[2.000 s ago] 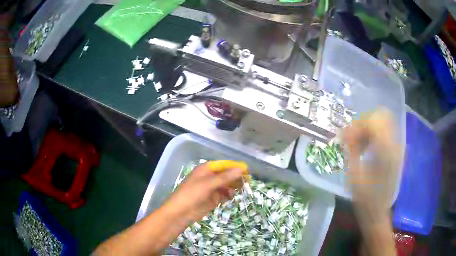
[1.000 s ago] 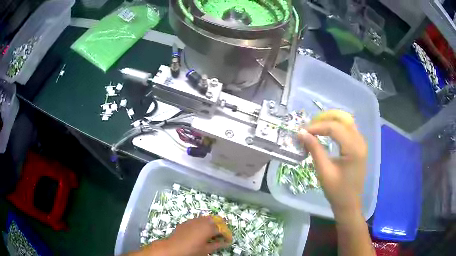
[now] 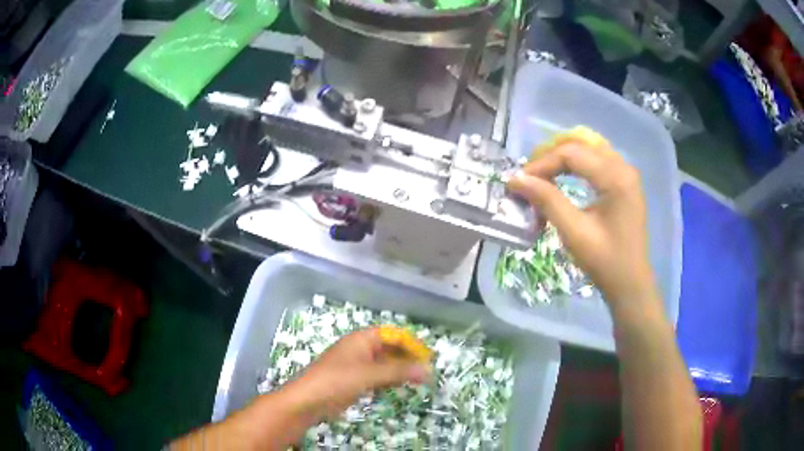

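Note:
My right hand (image 3: 595, 207), with yellow finger cots, is at the insertion fixture (image 3: 473, 176) at the machine's right end. Its thumb and index finger are pinched together on a small part, mostly hidden by the fingertips. My left hand (image 3: 370, 359), also with yellow cots, is over the supply tub (image 3: 236, 352), which is heaped with small white-and-green parts (image 3: 467, 374). Its fingertips are low at the heap; I cannot tell if they hold a part. The output tub (image 3: 663, 229) sits right of and under the fixture, with fewer parts in it.
The steel bowl feeder (image 3: 397, 44) stands behind the machine. A bag of green pieces (image 3: 198, 53) and loose white parts (image 3: 196, 160) lie on the green bench at left. Hoses (image 3: 234, 211) curve at the machine's left. A blue lid (image 3: 718, 291) is at right, a red stool (image 3: 53, 326) lower left.
Since two seconds ago, my right hand has moved in to the fixture and stayed there. My left hand went down into the supply tub and is now slightly higher and further right. The view has shifted.

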